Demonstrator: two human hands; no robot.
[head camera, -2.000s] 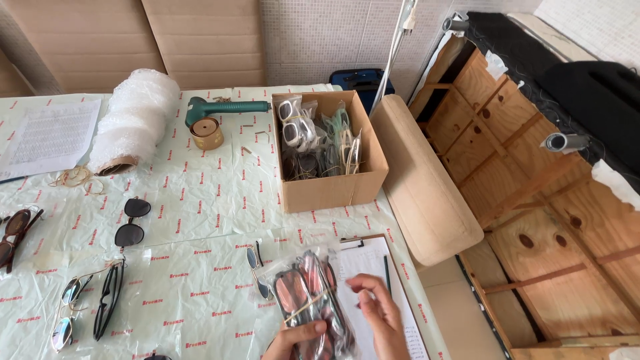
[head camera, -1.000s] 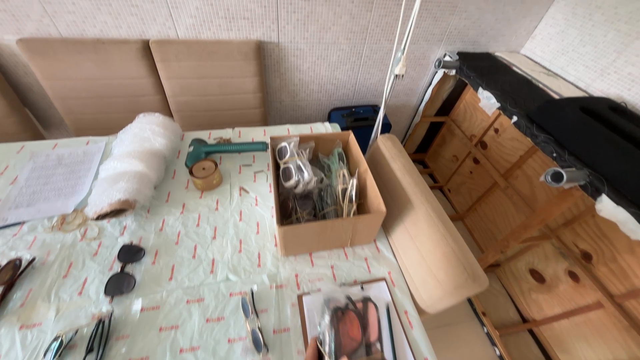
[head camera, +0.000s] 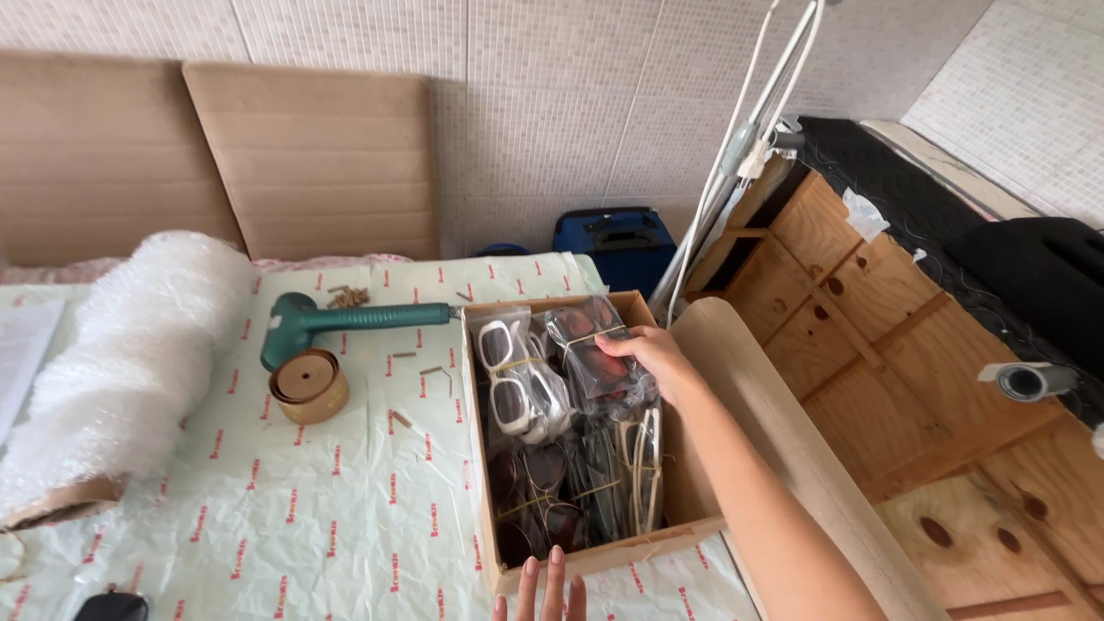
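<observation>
My right hand grips a banded bundle of red-lensed sunglasses in clear plastic at the back of an open cardboard box. Left of that bundle lie white-framed sunglasses in plastic. Dark-lensed sunglasses fill the near left part of the box, and cream-framed ones stand at its right side. My left hand shows only its fingers, spread at the box's near edge, with nothing seen in them; its palm is out of frame.
Left of the box lie a green tape dispenser, a roll of brown tape and a bubble wrap roll. A beige padded piece leans along the right. Behind are a blue case and a pole with white cables.
The red-lensed bundle was over the clipboard near the table's front in the earlier frames; it is now in the box, in my right hand. The view has shifted.
</observation>
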